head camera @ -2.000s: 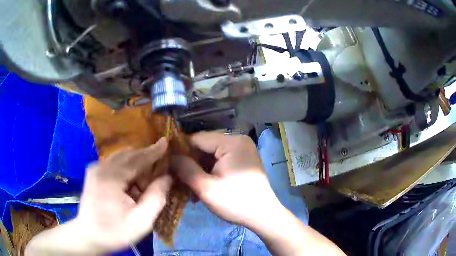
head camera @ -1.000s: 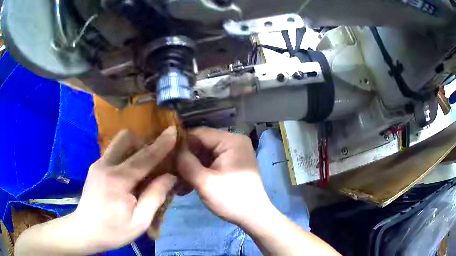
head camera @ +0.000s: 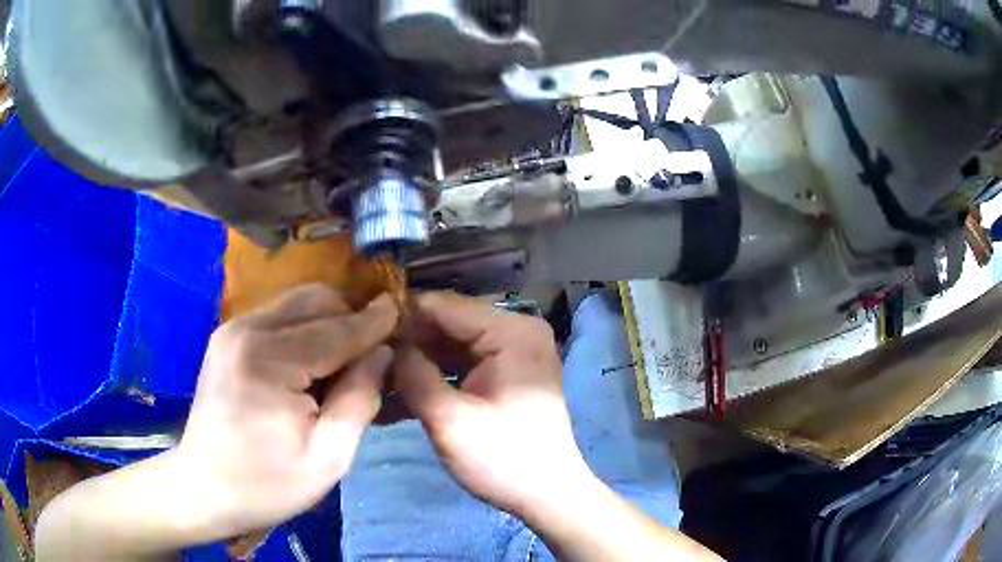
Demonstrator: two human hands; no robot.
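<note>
The orange-brown workpiece (head camera: pixel 288 269) shows its smooth side, left of and below the ribbed silver knob (head camera: pixel 390 214) of the sewing machine. Its edge runs down from under the knob into my fingers. My left hand (head camera: pixel 288 384) pinches this edge from the left between thumb and fingers. My right hand (head camera: pixel 483 384) pinches it from the right, its fingertips close to the left ones. A small brown end of the piece shows below my left wrist. The needle area is hidden behind the knob and machine head.
The grey cylinder arm (head camera: pixel 604 236) with a black band (head camera: pixel 709 203) extends right. Blue bins (head camera: pixel 66 296) stand left. A pale table (head camera: pixel 670 368) with a red-handled tool (head camera: pixel 715 368) and a wooden board (head camera: pixel 868 395) are right. Denim-clad legs (head camera: pixel 440 494) are below.
The textured lower part of the workpiece, seen hanging below my hands earlier, is now mostly out of sight. My hands are still at the edge, with the left fingers more curled over it.
</note>
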